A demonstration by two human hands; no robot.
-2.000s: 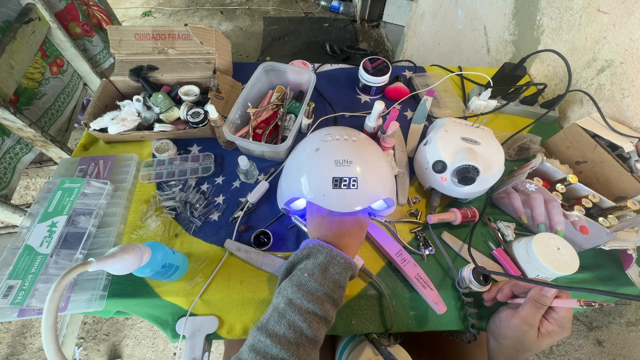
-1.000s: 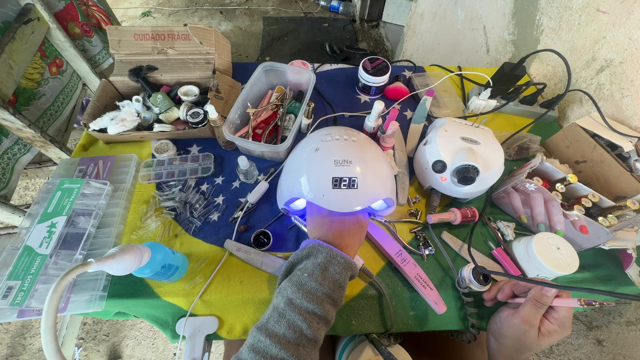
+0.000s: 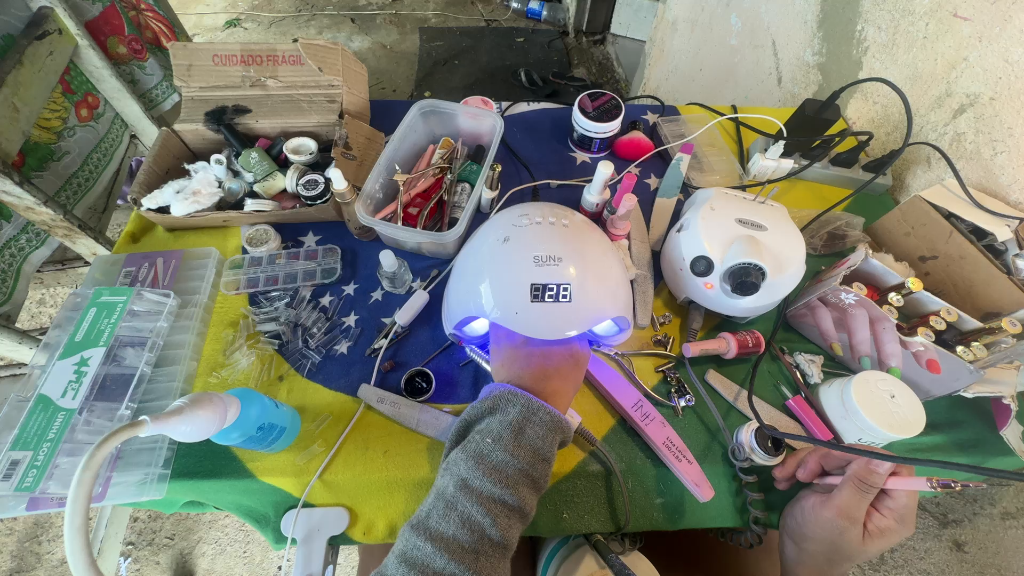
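My left hand [image 3: 538,362], below a grey sleeve, reaches into a white domed UV nail lamp [image 3: 538,264] with a lit display and violet light inside; its fingers are hidden. At the lower right, my right hand [image 3: 852,500] holds a slim pink pen-like tool [image 3: 908,483] between thumb and fingers, its metal end pointing right. Just above that hand stand a small open jar [image 3: 758,444] and a white tub [image 3: 872,406]. A pink nail file [image 3: 652,432] lies between the lamp and my right hand, and a grey file [image 3: 408,412] lies left of my sleeve.
A white nail drill unit [image 3: 734,252] and a box of bottles [image 3: 920,320] are at right. Behind are a plastic tub of tools [image 3: 428,180] and a cardboard box [image 3: 256,84]. At left are tip cases [image 3: 88,384] and a blue bottle [image 3: 256,422]. A black cable [image 3: 904,460] passes over my right hand.
The digits on the lamp's display have changed. Both hands look still, the left in the lamp and the right around the pink tool.
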